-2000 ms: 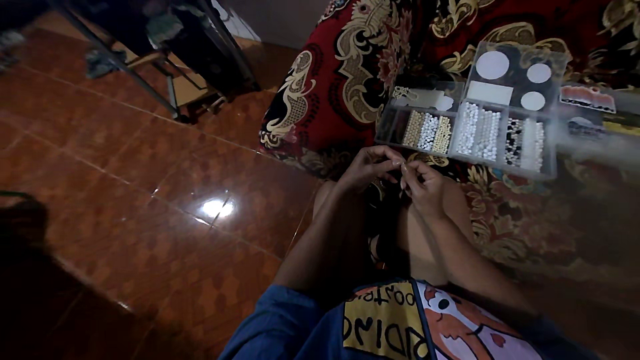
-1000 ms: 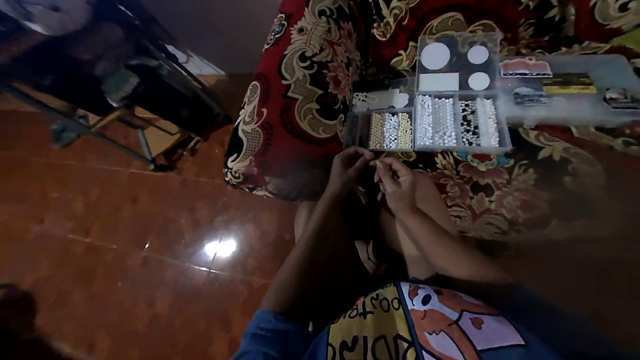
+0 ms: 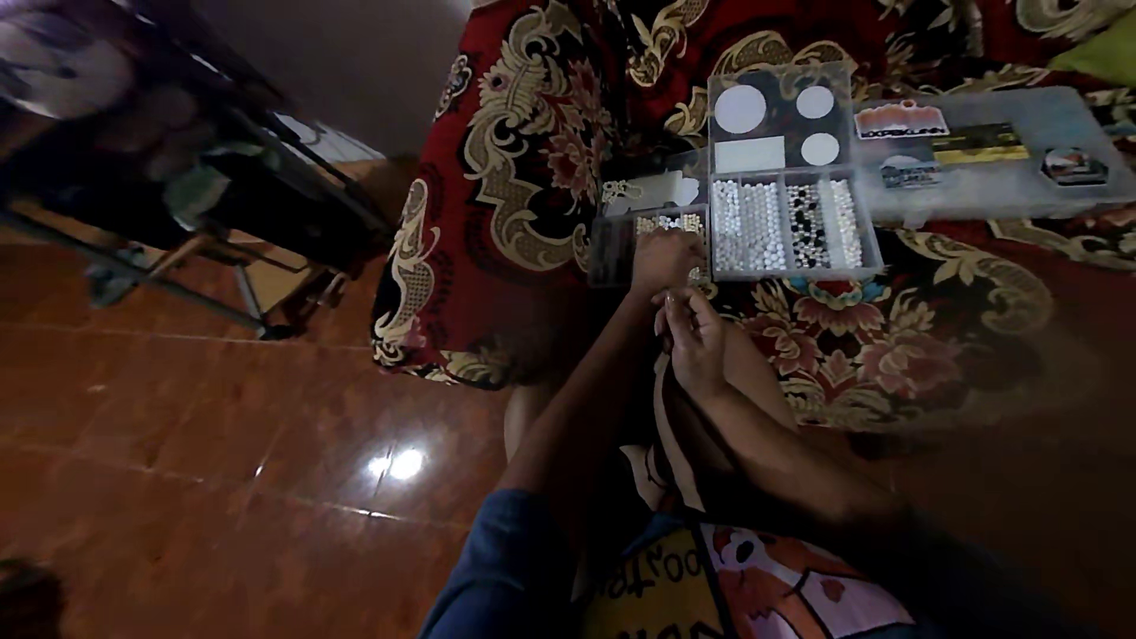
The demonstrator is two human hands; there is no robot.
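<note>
My left hand [image 3: 667, 262] reaches over the small clear plastic bead box [image 3: 612, 253], its fingers at the gold and white beads [image 3: 670, 222]; its fingertips are partly hidden, so I cannot tell whether it pinches a bead. Just below and to the right, my right hand [image 3: 692, 333] is raised with thumb and index finger close together; anything between them is too small to make out. Beside the small box stands a larger clear bead box [image 3: 874, 257], its lid up, with white beads [image 3: 747, 226] and black-and-white beads [image 3: 808, 226] in compartments.
A closed translucent case [image 3: 967, 191] with stickers lies at the right on the patterned sofa cover [image 3: 887, 346]. The red sofa arm [image 3: 532, 177] rises left of the boxes. A metal-framed stand [image 3: 177, 284] is on the tiled floor [image 3: 222, 399] at the left.
My left hand has moved away from my right hand, forward onto the small bead box. The right hand remains near my lap with its fingers together.
</note>
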